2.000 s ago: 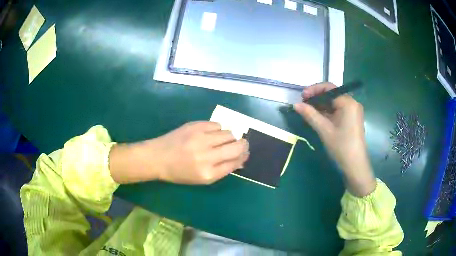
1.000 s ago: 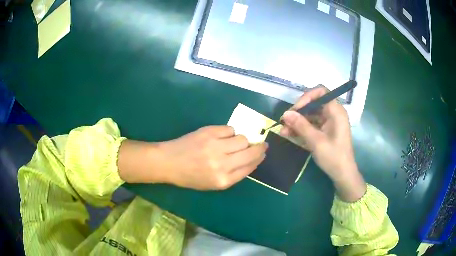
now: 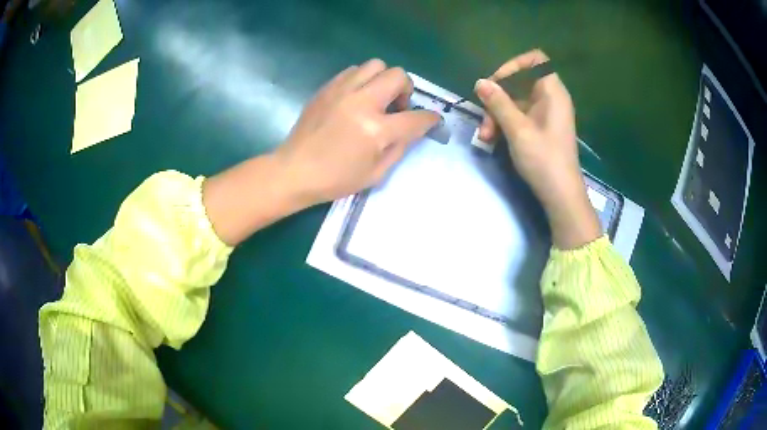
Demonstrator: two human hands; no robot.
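The tablet back cover (image 3: 437, 218) lies on a white backing sheet (image 3: 420, 306), glaring white. My right hand (image 3: 534, 126) holds the black tweezers (image 3: 523, 81) over the cover's far edge, their tip pointing left, with a tiny dark bit at the tip. My left hand (image 3: 362, 130) is at the cover's far left corner, fingers bent down close to the tweezer tip; whether it grips anything is hidden. The die-cut adhesive card (image 3: 387, 378), white with a black area (image 3: 446, 410), lies nearer me, cut off by the bottom edge.
Two pale-yellow liner cards (image 3: 105, 105) lie at far left. Another cover (image 3: 719, 168) with white pads lies at right. At lower right are a pile of thin dark slivers (image 3: 671, 399) and a blue-rimmed tray (image 3: 730, 411), partly cut off. Another sheet edge shows there too.
Both hands have moved from the adhesive card to the cover's far edge. The tweezers have left the card. The view has shifted, so the cover and card appear lower.
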